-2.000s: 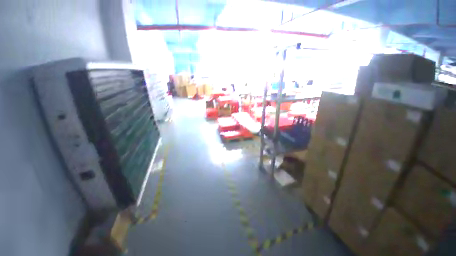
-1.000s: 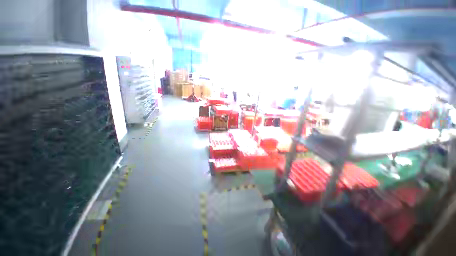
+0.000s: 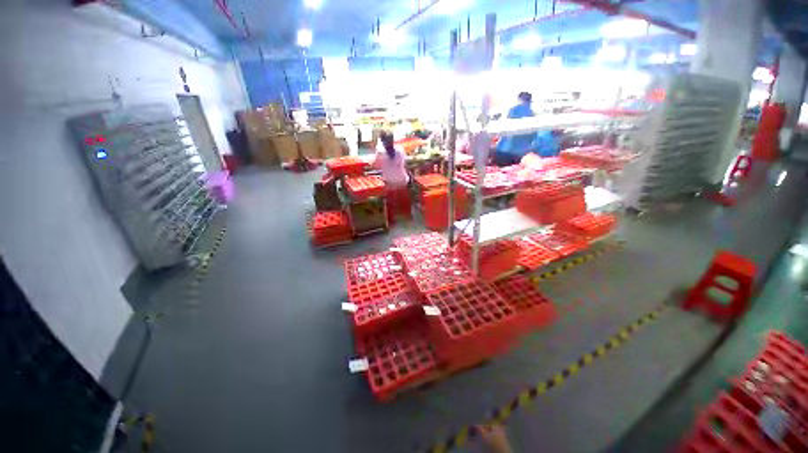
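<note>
Stacks of red divided trays [image 3: 474, 310] stand on the floor in front of me, with open square compartments; some hold small parts too blurred to name. Small white labels hang on their left sides. More red divided trays [image 3: 771, 380] lie at the lower right, cut off by the edge. A small blurred skin-toned patch, likely part of my right hand [image 3: 493, 437], shows at the bottom edge; its fingers and any hold cannot be made out. My left hand is not in view.
A red stool [image 3: 722, 285] stands at right. Yellow-black tape [image 3: 576, 364] crosses the grey floor. A metal rack [image 3: 479, 177] rises behind the trays. A person in pink [image 3: 391, 168] and a person in blue [image 3: 521, 115] are beyond. Tall slatted racks [image 3: 159, 190] and cartons [image 3: 288, 146] stand farther left.
The view has moved forward along the aisle and turned right. The red tray stacks are nearer, the cartons at right have left view, and the stool has come into view.
</note>
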